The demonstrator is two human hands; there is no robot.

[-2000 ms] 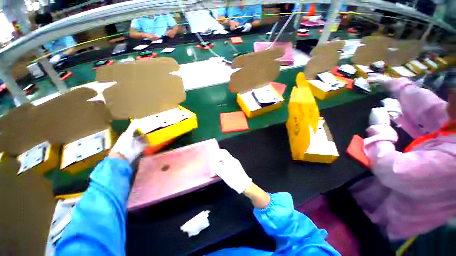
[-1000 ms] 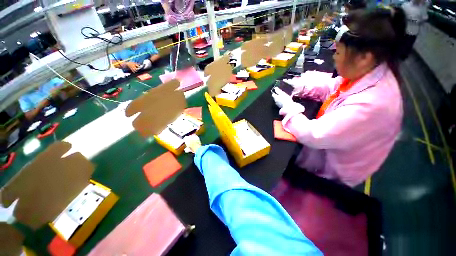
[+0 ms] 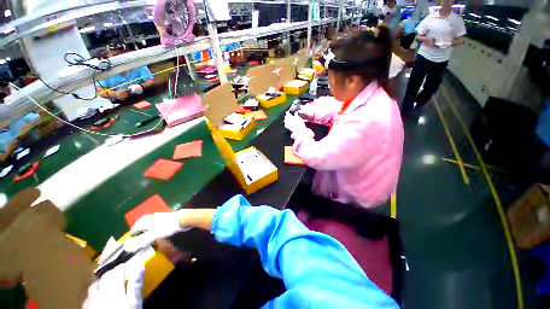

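Note:
A yellow retail box [image 3: 158, 273] is at the lower left, with its brown cardboard lid [image 3: 51, 259] standing open on its left. My right hand [image 3: 155, 229], in a white glove, reaches over the box with its fingers at the contents. My left hand [image 3: 116, 291], also white-gloved, is at the box's near side, cut off by the lower edge. A dark flat part [image 3: 114, 261] with white beside it shows between the hands. Blur and the gloves hide whether either hand grips it. Part of the box is hidden under both hands.
An upright-lidded yellow box [image 3: 256, 170] is on the black bench. Red pads [image 3: 163, 169] lie on the green surface, with more open boxes beyond. A person in a pink smock [image 3: 356, 136] works on the right. A pink slab [image 3: 181, 109] lies farther back.
The view has turned right. My right hand has left the far box's place and is now at a box at lower left. My left hand has come back into view there.

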